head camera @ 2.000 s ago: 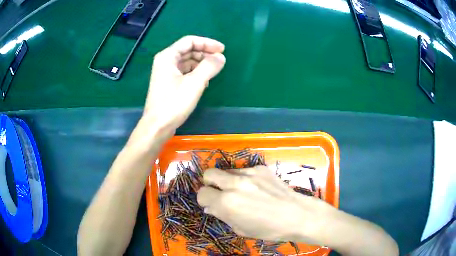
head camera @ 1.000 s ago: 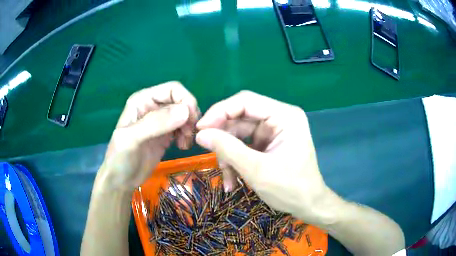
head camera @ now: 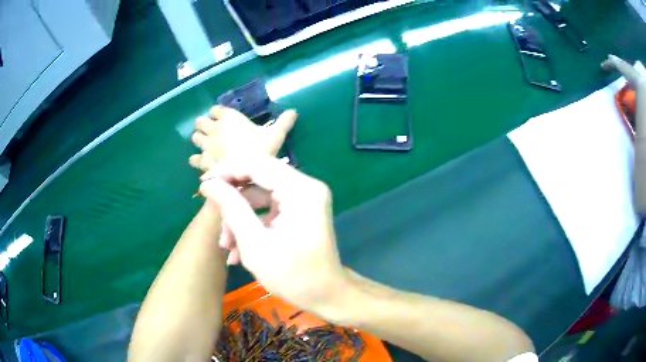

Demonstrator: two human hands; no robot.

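My left hand (head camera: 237, 138) lies over a black phone frame (head camera: 246, 99) on the green belt, fingers along its left side and thumb on its right. The frame's camera end shows beyond the hand; most of the rest is covered. My right hand (head camera: 290, 226) is in front of my left wrist, thumb and forefinger pinching a tiny thin part (head camera: 199, 192), mostly hidden by the fingertips. The orange bin (head camera: 258, 293), heaped with small dark and copper slivers, is below my forearms, cut off by the lower edge.
Another phone frame (head camera: 383, 138) lies right of my hands; several more lie on the belt (head camera: 142, 233). A black tray (head camera: 312, 18) and white post (head camera: 185, 32) stand beyond. A blue reel (head camera: 35, 352) is lower left. A white sheet (head camera: 577, 191) and another person's arm (head camera: 639, 141) are right.
My hands have moved from near the bin out over the belt. My left hand now grasps a phone frame. The view has swung, and the bin sits lower.
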